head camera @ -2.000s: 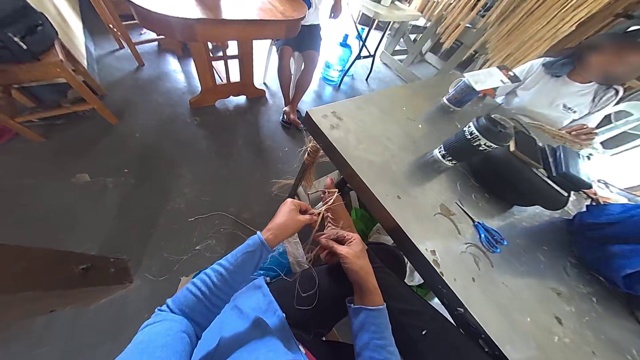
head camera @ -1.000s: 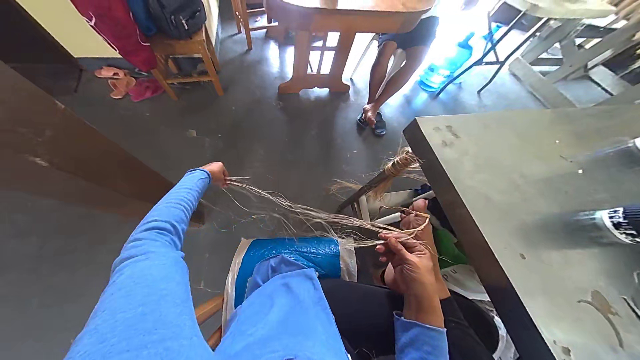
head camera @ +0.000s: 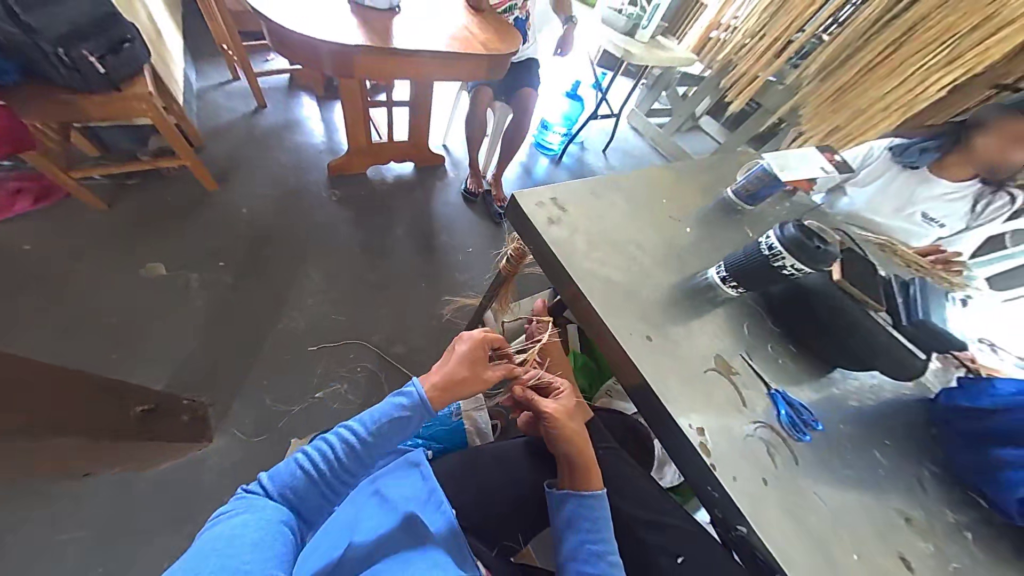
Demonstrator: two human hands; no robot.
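Observation:
My left hand point(head camera: 470, 366) and my right hand point(head camera: 552, 406) are close together above my lap, both pinching pale plant-fibre strands point(head camera: 534, 352). The strands stretch up to my bare foot point(head camera: 541, 316), where a loop of fibre runs around the toes. Just beyond the foot, a bundle of brown fibre point(head camera: 514, 258) is wrapped around a dark bar beside the table corner. Loose fibre ends stick out around my fingers, and the exact grip of each fingertip is partly hidden.
A grey table point(head camera: 632, 264) on the right holds blue-handled scissors point(head camera: 794, 412), a black tumbler point(head camera: 772, 256) and a mug point(head camera: 754, 186). A person in white sits behind it, holding fibres. Another person sits near a wooden table point(head camera: 384, 48). A wooden beam point(head camera: 104, 416) lies at left.
One second ago my left hand was stretched far out to the left, pulling long strands; it is now back beside my right hand. The view has swung to the right.

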